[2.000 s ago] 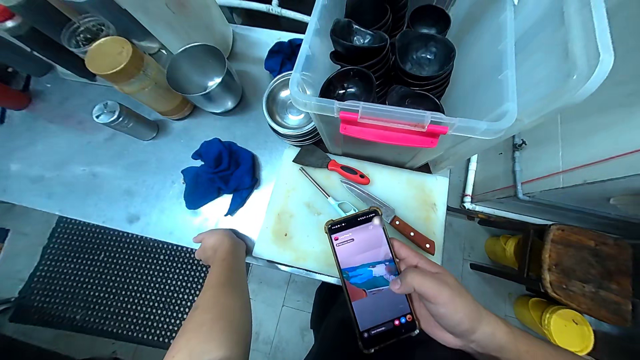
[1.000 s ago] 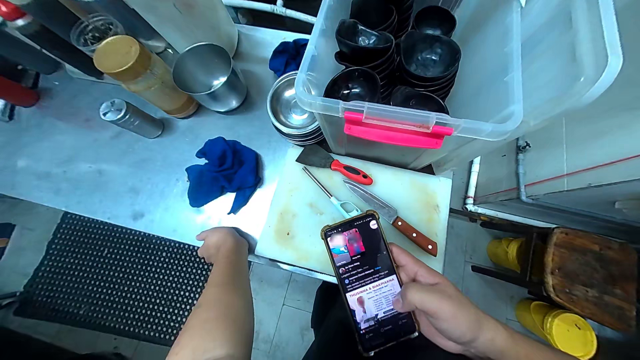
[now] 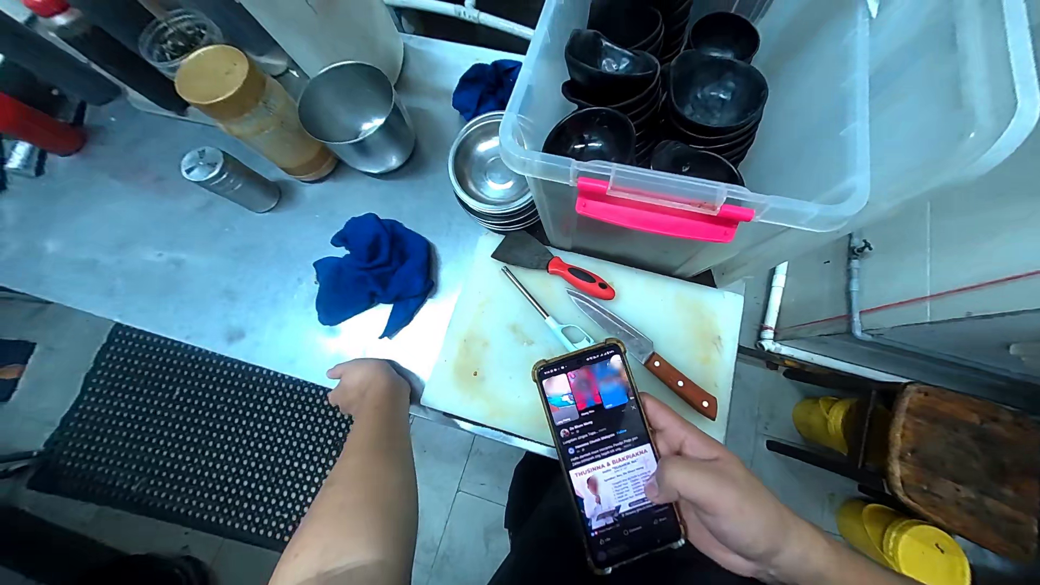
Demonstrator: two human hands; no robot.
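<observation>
My right hand (image 3: 707, 479) holds a smartphone (image 3: 609, 463) upright over the near edge of a white cutting board (image 3: 504, 357), its thumb on the lit screen. My left hand (image 3: 370, 388) rests at the metal counter's front edge, left of the board; its grip is partly hidden. On the board lie a scraper with a red handle (image 3: 581, 276), a long-necked gas lighter (image 3: 546, 313) and a kitchen knife with a wooden handle (image 3: 681, 383). The phone covers part of the lighter's near end. A crumpled blue cloth (image 3: 375, 272) lies on the counter beyond my left hand.
A clear plastic bin (image 3: 682, 195) with stacked black bowls stands behind the board, beside stacked steel bowls (image 3: 490, 166). A steel cup (image 3: 357, 118), a jar with a tan lid (image 3: 252, 110) and a small shaker (image 3: 230, 179) stand left. A wooden stool (image 3: 967, 471) is at right.
The phone screen has changed from one large picture to a page with pictures and text. My left hand stays at the counter edge, and my right hand still holds the phone.
</observation>
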